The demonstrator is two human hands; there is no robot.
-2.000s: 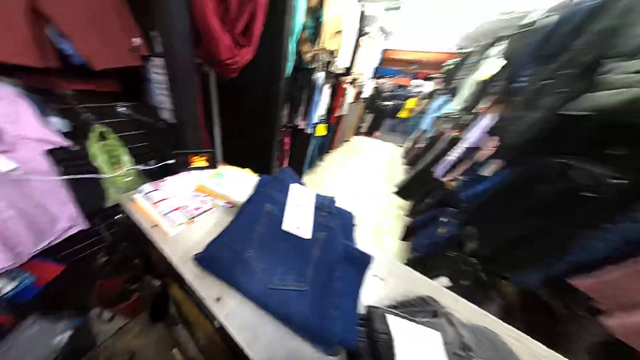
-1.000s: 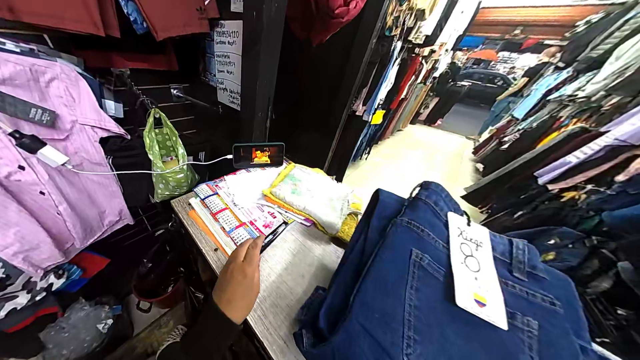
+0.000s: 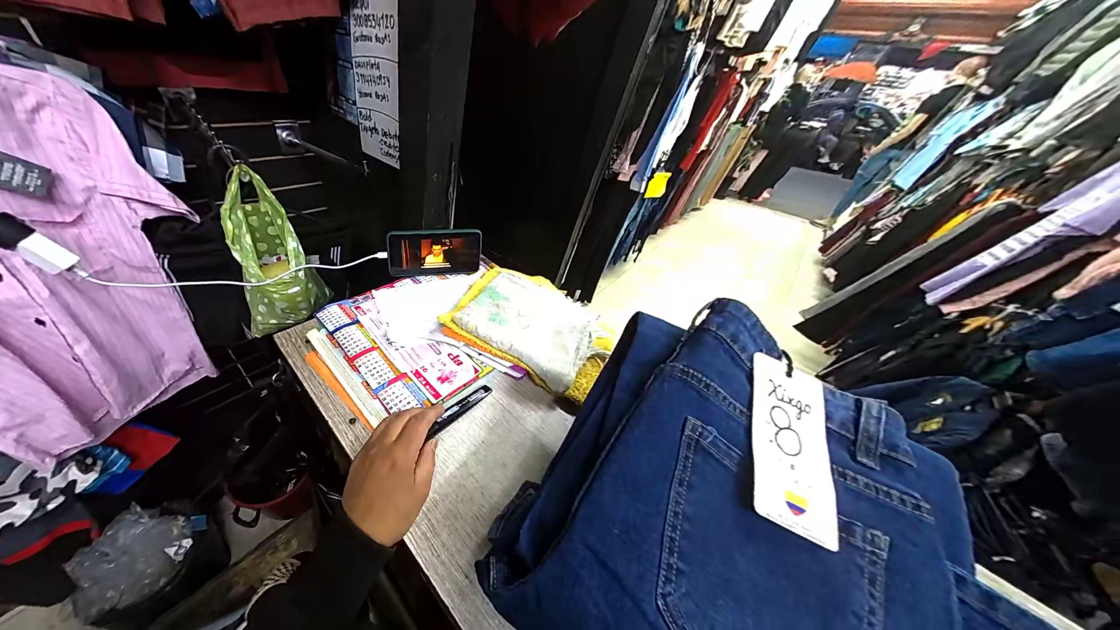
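Note:
My left hand (image 3: 391, 477), in a dark sleeve, lies palm down at the counter's left edge, its fingertips at the bottom of a printed calendar sheet (image 3: 376, 363) and beside a black pen (image 3: 461, 409). Whether the fingers grip anything is hidden. My right hand is not in view. Folded blue jeans (image 3: 612, 507) with a white hang tag (image 3: 794, 455) fill the right of the counter. A folded pale cloth with yellow edging (image 3: 525, 324) lies behind them. A phone (image 3: 434, 252) with a lit screen and a white cable stands upright at the counter's far end.
The narrow wooden counter (image 3: 472, 490) runs from the phone toward me. At left hang a pink shirt (image 3: 79, 262) and a green dotted bag (image 3: 271, 254). Clothes racks (image 3: 989, 219) line the aisle (image 3: 709, 262) at right. People are far off near the entrance.
My left hand, unseen two seconds ago, came into view by one second ago and remains beside the pen and calendar. The view swung strongly before that.

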